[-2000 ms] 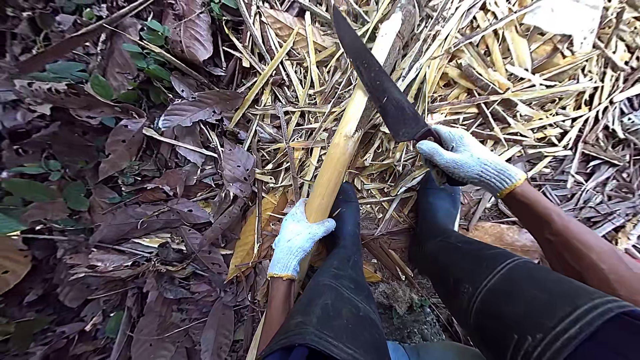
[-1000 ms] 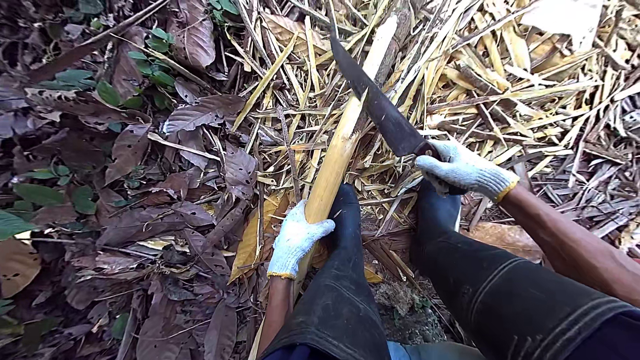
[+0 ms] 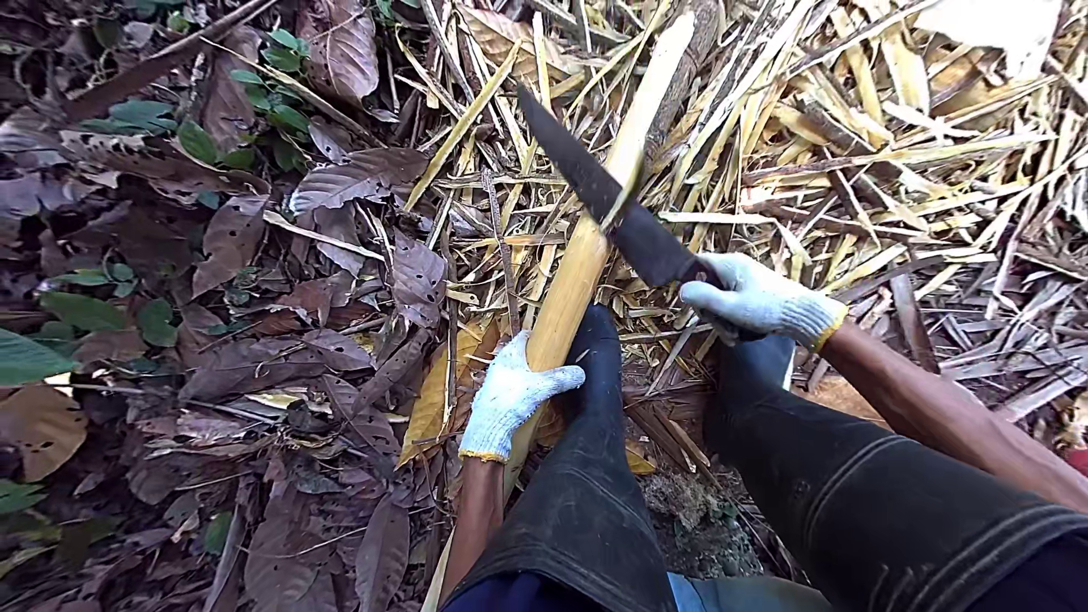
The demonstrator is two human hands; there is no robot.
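My left hand (image 3: 518, 395), in a white knit glove with a yellow cuff edge, grips a peeled, pale yellow wooden pole (image 3: 568, 306) near my left boot. The pole slants up and to the right, its far part beside a darker log (image 3: 680, 81). My right hand (image 3: 752, 297), gloved alike, is closed on the handle of a machete (image 3: 608, 200). The dark blade crosses over the pole, tip toward the upper left, and a thin curled sliver of wood (image 3: 627, 197) stands at the blade. The handle is mostly hidden by my right hand.
Long wood shavings (image 3: 850, 161) cover the ground ahead and to the right. Brown dry leaves (image 3: 340, 357) and small green plants (image 3: 93, 310) lie to the left. My rubber boots (image 3: 599, 340) stand on either side of bark scraps.
The machete and my right hand have moved down toward my feet, and the blade now lies across the pole. My left hand has kept its hold on the pole.
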